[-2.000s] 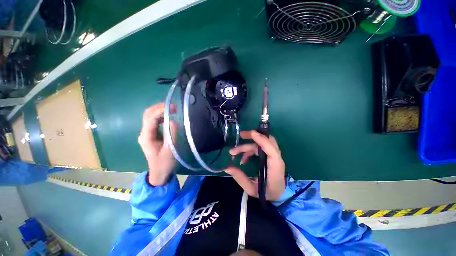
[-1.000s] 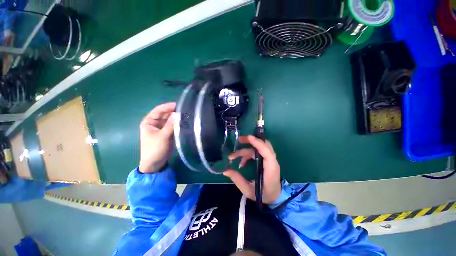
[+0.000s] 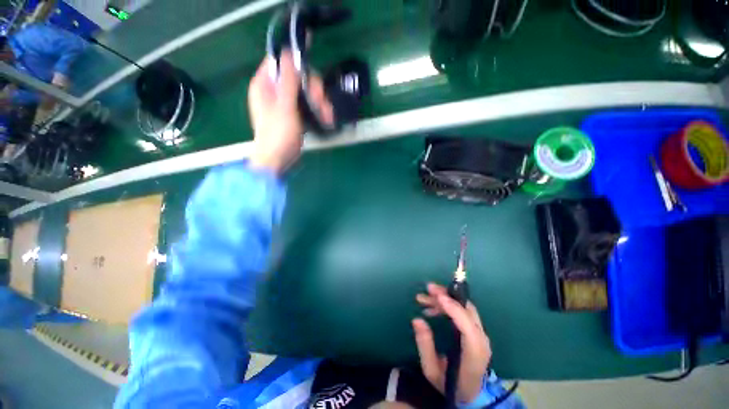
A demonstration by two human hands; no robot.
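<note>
My left hand (image 3: pixel 278 108) is stretched far forward at the white rail and grips the black headphone assembly (image 3: pixel 345 92) by its band, with the silver-white hoops beside the fingers. The headset is over the rail and the green surface behind it, somewhat blurred. My right hand (image 3: pixel 457 339) is low over the green mat and holds the soldering iron (image 3: pixel 458 291) upright in view, its metal tip pointing away from me. The right thumb and fingertips are apart.
A white rail (image 3: pixel 416 121) crosses behind the mat, with more headphones (image 3: pixel 164 96) beyond. A fan (image 3: pixel 472 169), solder spool (image 3: pixel 564 153) and iron stand (image 3: pixel 577 252) are right of centre. The blue tray (image 3: pixel 631 196) holds a red tape roll (image 3: pixel 694 156). A cardboard sheet (image 3: pixel 110 257) lies left. A person's blue sleeve (image 3: pixel 48 52) shows far left.
My left hand has carried the headset from in front of me forward to the rail. My right hand has let go of the headset's hoops and keeps the soldering iron. The view has shifted.
</note>
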